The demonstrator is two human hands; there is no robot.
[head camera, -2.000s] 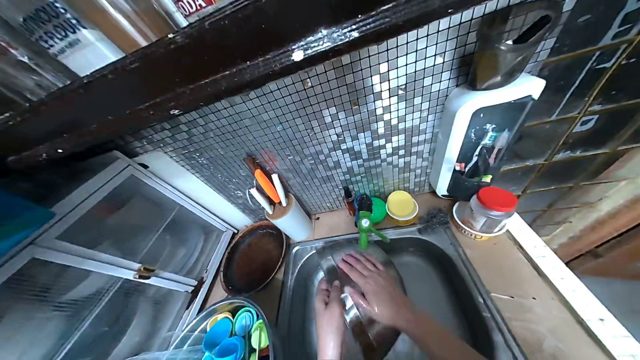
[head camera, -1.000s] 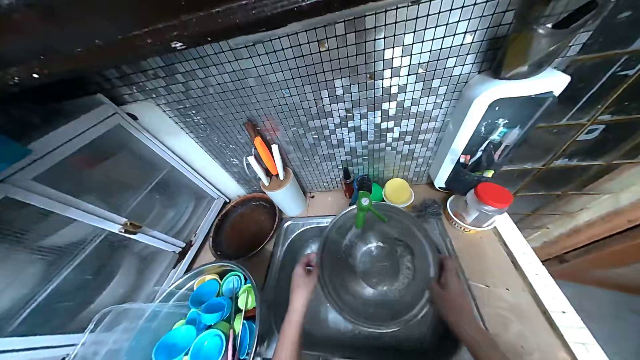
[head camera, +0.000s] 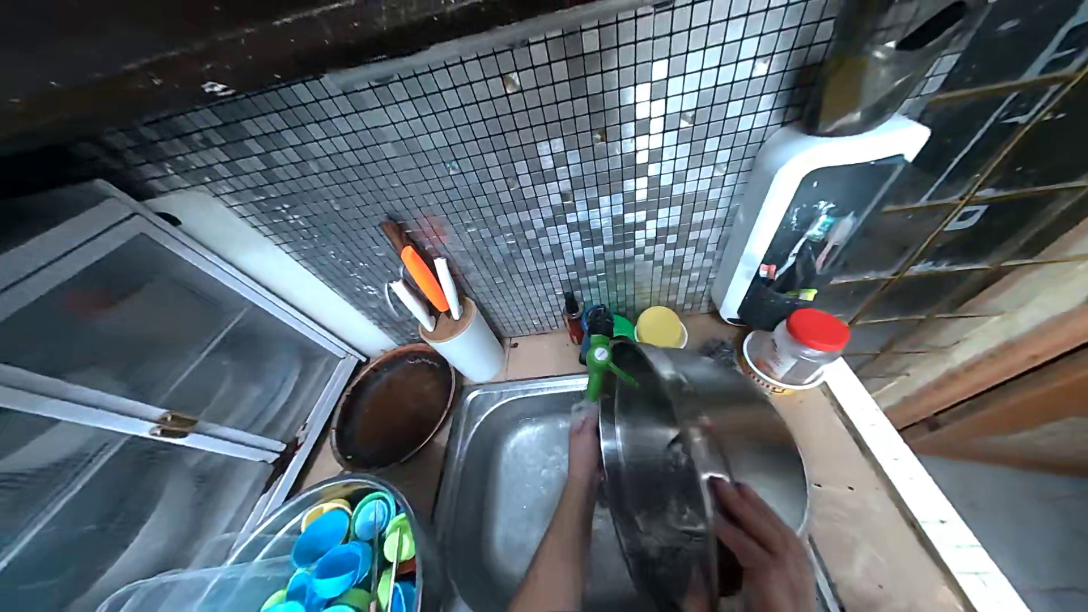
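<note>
A large stainless-steel basin (head camera: pixel 671 459) is tipped on its side over the steel sink (head camera: pixel 518 476), its open side not clearly shown. My right hand (head camera: pixel 761 544) grips its right part, fingers spread on the metal. My left hand (head camera: pixel 585 438) is at its left edge, close below the green faucet (head camera: pixel 599 361); the basin hides part of that hand, so its hold is unclear. The faucet stands at the back of the sink, in front of small bottles (head camera: pixel 573 314) and a yellow round container (head camera: pixel 660 326).
Left of the sink are a knife holder (head camera: pixel 469 344), a brown round pan (head camera: pixel 395 408) and a clear tub (head camera: pixel 416 518) of blue and green cups (head camera: pixel 342 568). At right stand a red-lidded jar (head camera: pixel 807 344) and a white wall holder (head camera: pixel 765 212). A glazed cabinet (head camera: pixel 170 340) borders the left.
One second ago the basin lay roughly level under the faucet with a hand on each side; now it is tipped up steeply and sits further right. My left hand has moved nearer the faucet.
</note>
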